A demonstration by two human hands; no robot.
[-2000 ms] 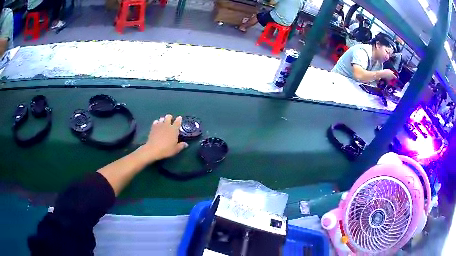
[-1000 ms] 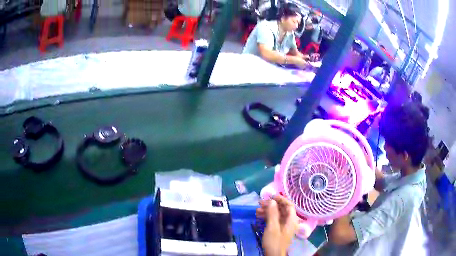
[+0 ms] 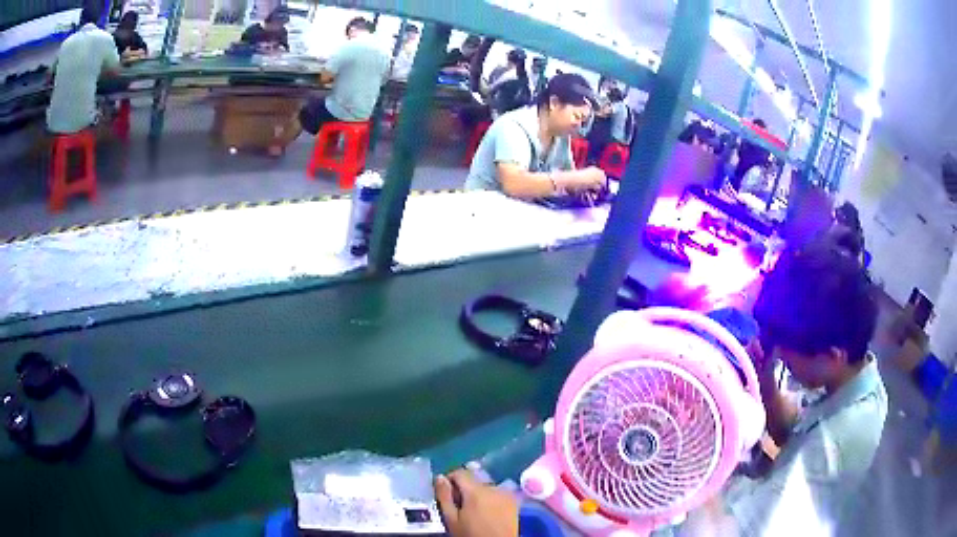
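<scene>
My right hand (image 3: 479,506) is at the bottom edge, cut off, its fingers by the right side of the white screw feeder (image 3: 352,514); whether it grips anything is unclear. Clear crinkled plastic (image 3: 357,477) covers the feeder's top, and its lower part is out of the picture. My left hand is not in view. One black headphones set (image 3: 187,430) lies on the green conveyor belt (image 3: 346,378) with its round cups toward the far side. Another headphones set (image 3: 47,407) lies at far left, and a third (image 3: 512,329) lies further right near the green post.
A pink fan (image 3: 640,446) stands right of the feeder, with blue tray edges (image 3: 540,521) beside it. A green post (image 3: 630,210) slants up behind the fan. A can (image 3: 364,215) stands by another post. A person (image 3: 829,409) sits close at right; another works across the belt.
The view has swung right and tilted up. My left hand, earlier on a headphones set, has left the picture. My right hand has come in and moved from near the fan to the feeder's side.
</scene>
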